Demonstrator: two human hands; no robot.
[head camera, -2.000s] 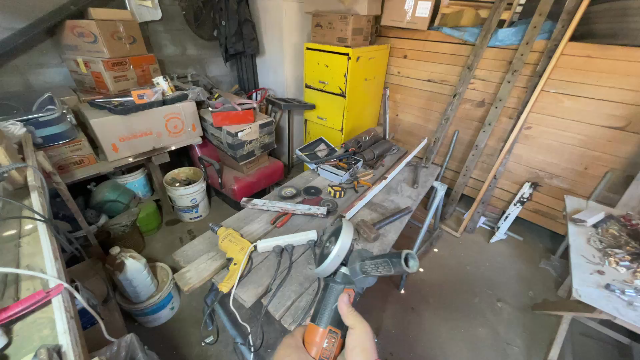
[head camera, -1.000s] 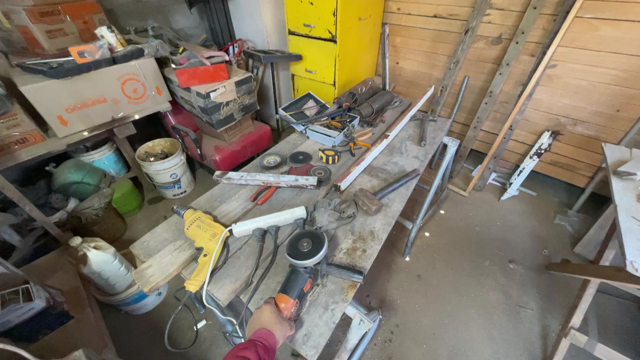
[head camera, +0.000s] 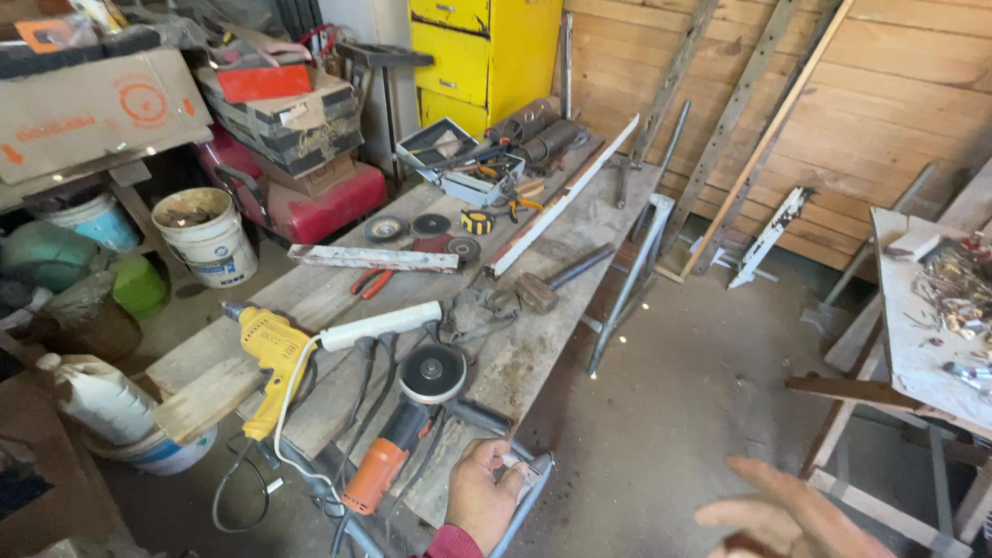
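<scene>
My left hand (head camera: 484, 488), in a dark red sleeve, is at the near edge of the plank worktop (head camera: 535, 341), fingers curled beside the metal trestle's corner; whether something small is between thumb and finger cannot be told. My right hand (head camera: 783, 511) is blurred at the bottom right over the floor, fingers spread and holding nothing. The orange and black angle grinder (head camera: 395, 446) lies on the planks left of my left hand, disc end away from me. Left of it are a white power strip (head camera: 380, 325) with plugs and a yellow corded drill (head camera: 275, 356).
Farther along lie a hammer (head camera: 542, 291), a rusty metal bar (head camera: 566, 201), a shorter painted bar (head camera: 376, 257), red-handled pliers (head camera: 372, 283), a tape measure (head camera: 477, 222) and an open toolbox (head camera: 473, 174). A metal trestle leg (head camera: 628, 287) juts out right; another table (head camera: 922, 325) stands beyond.
The hand that was on the grinder has let go, and the grinder lies on the planks. My right hand has come into view at the lower right.
</scene>
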